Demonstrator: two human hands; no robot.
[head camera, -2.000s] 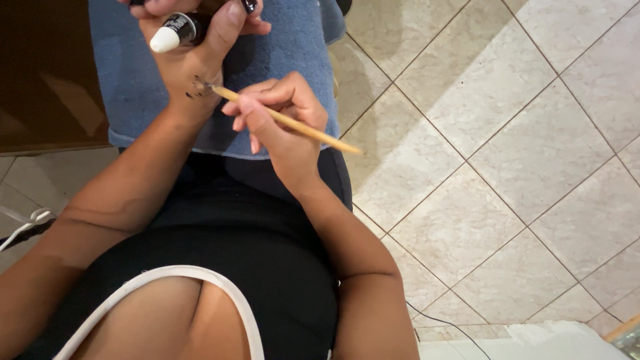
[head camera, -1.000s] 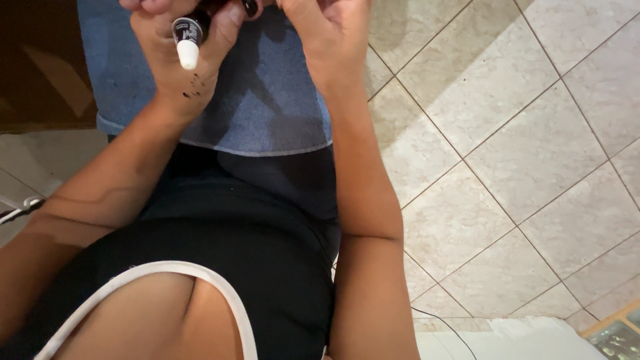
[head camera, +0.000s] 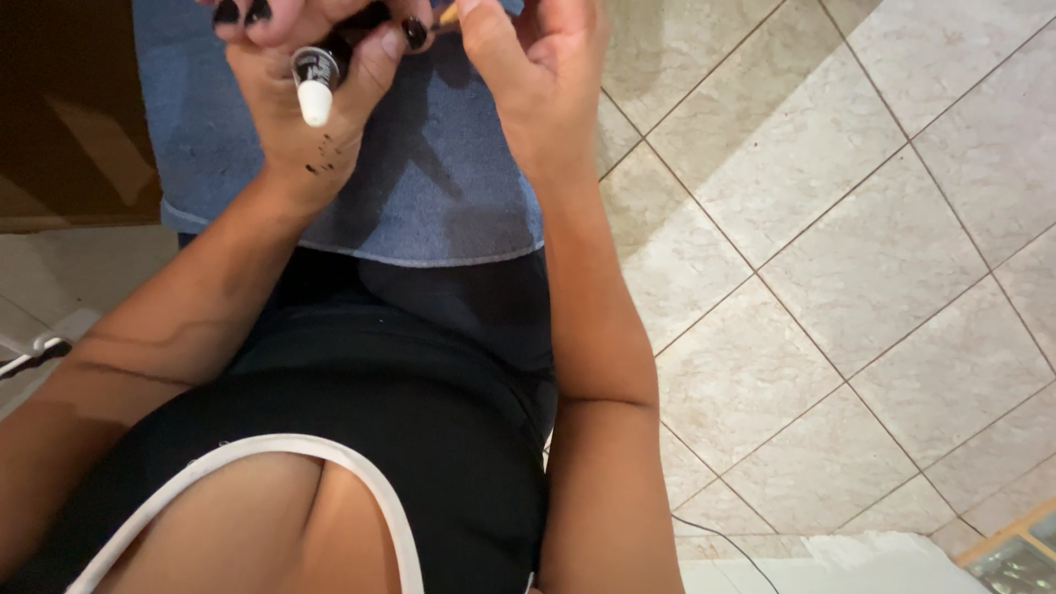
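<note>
At the top of the head view, my left hand (head camera: 301, 124) holds a small dark bottle with a white tip (head camera: 316, 91), and its thumb lies against another person's toes. Black polish covers the toenails (head camera: 415, 33) that show. Small black smears mark the back of my left wrist. My right hand (head camera: 540, 74) pinches a thin wooden stick (head camera: 449, 15), whose dark end is beside the big toe's nail. Most of the stick is hidden by my fingers, and the frame's top edge cuts off the foot.
A blue towel (head camera: 462, 206) covers my lap beneath the foot. Brown furniture (head camera: 74, 115) stands at the upper left. White cables (head camera: 33, 355) lie at the left edge. Tiled floor (head camera: 825, 247) spreads to the right, with a thin dark cable (head camera: 726, 540) near the bottom.
My right hand, with the stick, has moved from the smeared left wrist up and right to the toes. My left hand still holds the bottle.
</note>
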